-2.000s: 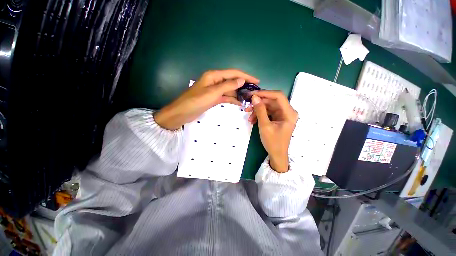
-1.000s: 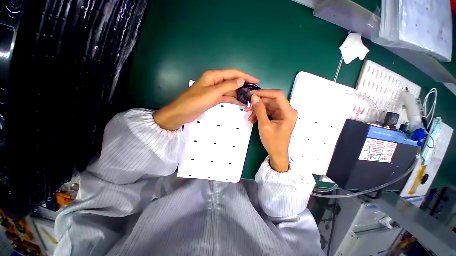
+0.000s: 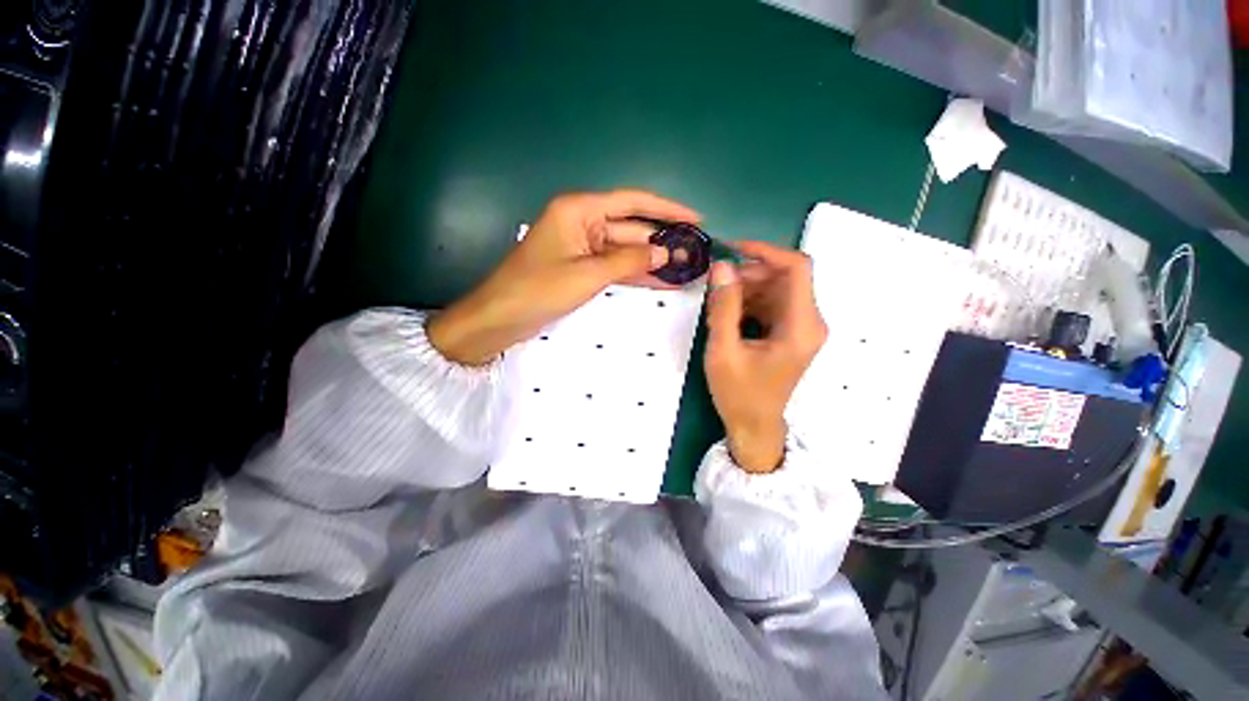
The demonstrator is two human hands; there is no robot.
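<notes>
My left hand [image 3: 582,253] holds a glossy round black housing [image 3: 681,255] between thumb and fingers, over the top edge of a white sheet [image 3: 562,377] with rows of small black dots. The housing's round face with its ring shape shows. My right hand [image 3: 763,315] is just right of the housing, thumb and fingertips pinched close together. A thin dark sliver shows at its fingertips, too small and blurred to name. I cannot tell whether the hand grips it.
A second white sheet [image 3: 870,336] lies right of my right hand. A tall stack of black trays [image 3: 192,206] stands at left. At right are a dark box with blue top [image 3: 1007,431], a hose, a white card with marks [image 3: 1062,226] and a white wipe [image 3: 963,140] on a thin stick.
My right fingertips have moved off the housing, slightly to the right. The housing is turned and its round face shows more fully in my left hand.
</notes>
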